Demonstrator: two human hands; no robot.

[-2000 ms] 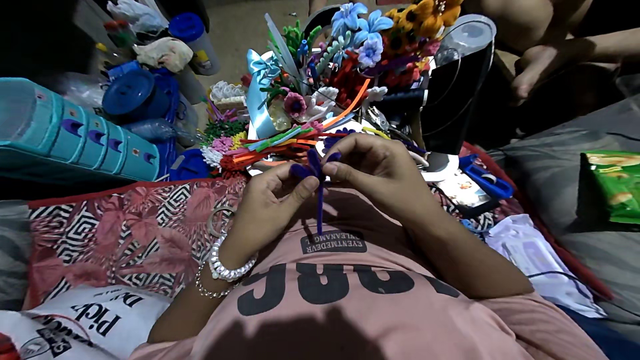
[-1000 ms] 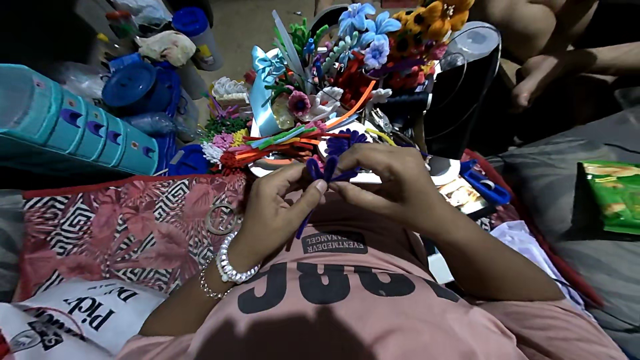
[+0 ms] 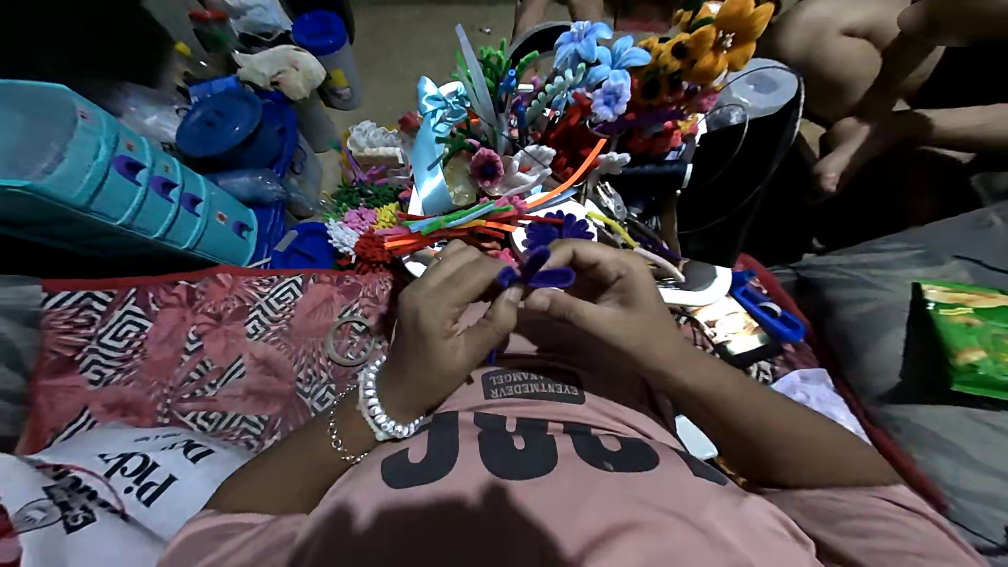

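Note:
Close in front of my chest, my left hand point(image 3: 449, 323) pinches a looped purple pipe-cleaner piece point(image 3: 543, 276) between thumb and fingers. My right hand point(image 3: 610, 303) is at the loops' other side, its thumb and forefinger close around them; whether it grips them is partly hidden. Just beyond the fingers lies another scalloped purple pipe-cleaner piece point(image 3: 559, 228). Loose orange, green and red pipe cleaners point(image 3: 465, 224) are spread beyond my left hand. Behind them stand fuzzy flowers, among them a blue flower point(image 3: 583, 43) and an orange flower point(image 3: 728, 39).
A teal drawer unit point(image 3: 126, 173) and blue tubs point(image 3: 220, 126) stand at the left. Blue-handled scissors point(image 3: 768, 307) lie at the right, near a green snack packet point(image 3: 969, 339). A ring-shaped roll point(image 3: 352, 340) rests on the patterned cloth. Another person's bare foot point(image 3: 846, 153) shows at upper right.
The purple loops in my fingers have spread and turned; two seconds ago a straight purple stem hung down below my hands. Both hands stay close together before my chest.

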